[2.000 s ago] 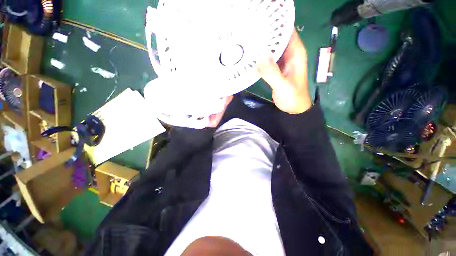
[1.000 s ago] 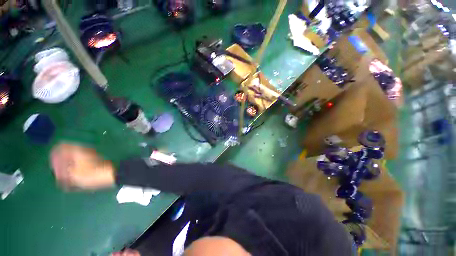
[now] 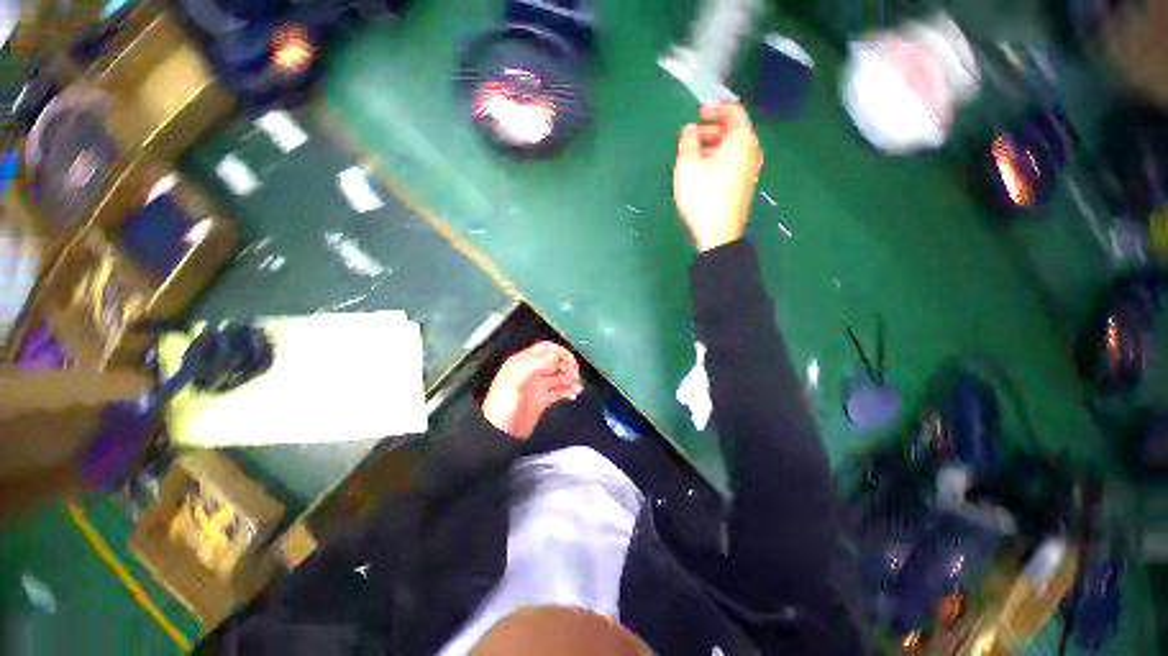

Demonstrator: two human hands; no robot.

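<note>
My right hand reaches over the green bench at the top centre. Its bent fingers meet the near end of a blurred whitish, strip-like piece and seem to pinch it. My left hand is near the bench edge in front of my body, palm up, fingers loosely bent, with nothing seen in it. A blurred white fan lies at the upper right. A dark disc lies between it and the whitish piece.
Glowing lamps or fans stand at the far side. A pale yellow paper with a dark strap-like part is at the left. Cardboard trays line the left. Dark fans cluster lower right, near a bluish disc. A sleeved arm enters left.
The white fan has left my hands and lies on the bench. The view has swung right, then back left. My right hand now meets the whitish piece; my left hand has come into fuller view.
</note>
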